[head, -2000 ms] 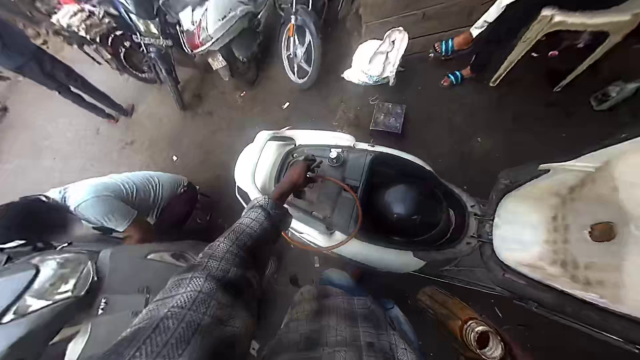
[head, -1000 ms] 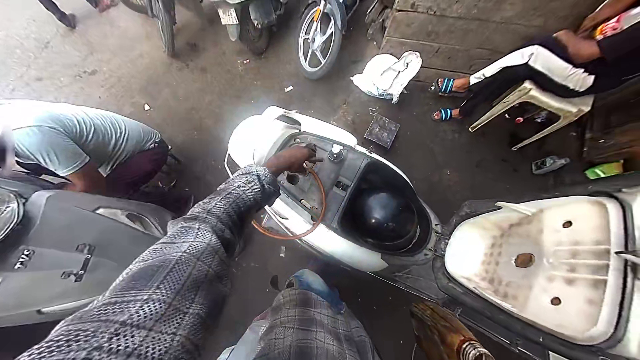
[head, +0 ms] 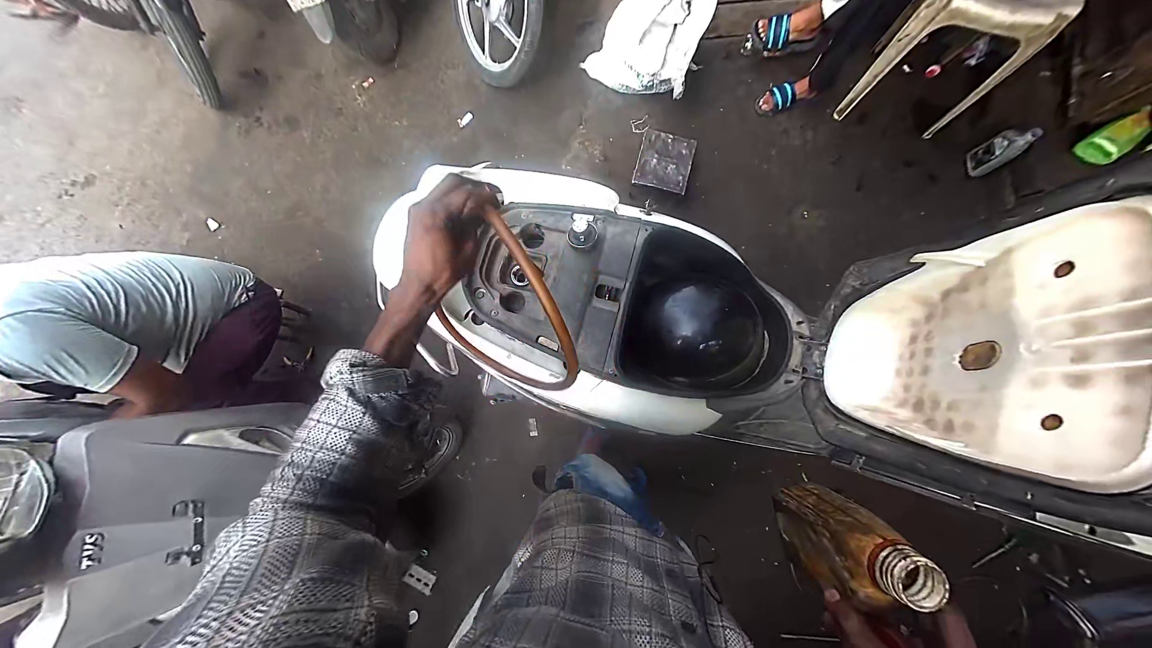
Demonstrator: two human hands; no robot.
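My left hand (head: 445, 229) is closed around a brown flexible hose (head: 544, 297) above the rear end of a white scooter body (head: 621, 405). The hose bends in a loop over the grey panel, past a round filler opening (head: 519, 274). A shiny metal cap (head: 582, 231) sits on the panel. Beside the panel is the black underseat compartment (head: 648, 261), with a glossy, rounded black surface inside. The raised seat's pale underside (head: 954, 288) is at right. At lower right, my right hand (head: 850, 621), partly out of frame, grips a stained bottle (head: 837, 544) with an open threaded neck.
A crouching person (head: 135, 324) is at left, behind a grey scooter (head: 171, 468). A small dark box (head: 664, 162) lies on the ground beyond the white scooter, near a white sack (head: 648, 45). A seated person's sandalled feet (head: 778, 94) and a plastic chair (head: 972, 27) are at upper right.
My left hand has moved from over the grey panel toward the scooter's rear edge, carrying the hose. The hose's loop has changed shape. My right hand's fingers now show on the bottle.
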